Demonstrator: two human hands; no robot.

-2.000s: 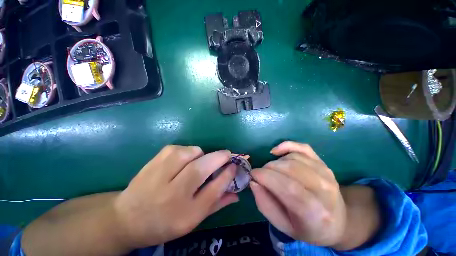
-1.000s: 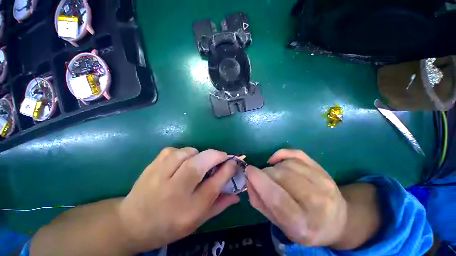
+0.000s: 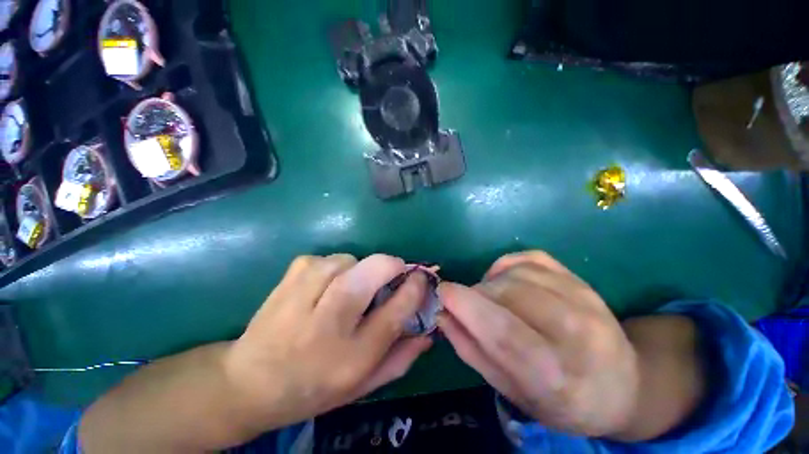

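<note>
A round watch case (image 3: 426,312) with a pinkish rim and a pale inside is held just above the green mat at the lower middle. My left hand (image 3: 328,328) grips it from the left, with fingers over its left part and the thumb below. My right hand (image 3: 541,341) has thumb and forefinger pinched together at the case's right rim. The fingers hide much of the case, and whether the right fingertips hold a small part cannot be told.
A black tray (image 3: 257,160) of round cases, several with white batteries, lies upper left. A black holding fixture (image 3: 399,111) lies at top middle. Gold tape scrap (image 3: 608,186), slim silver tweezers (image 3: 738,204), a brown pot (image 3: 741,120) and a large black object (image 3: 656,35) are at right.
The camera view has shifted, so the tray, fixture and pot sit differently in the picture. Both hands stay around the watch case, with only slight finger movement.
</note>
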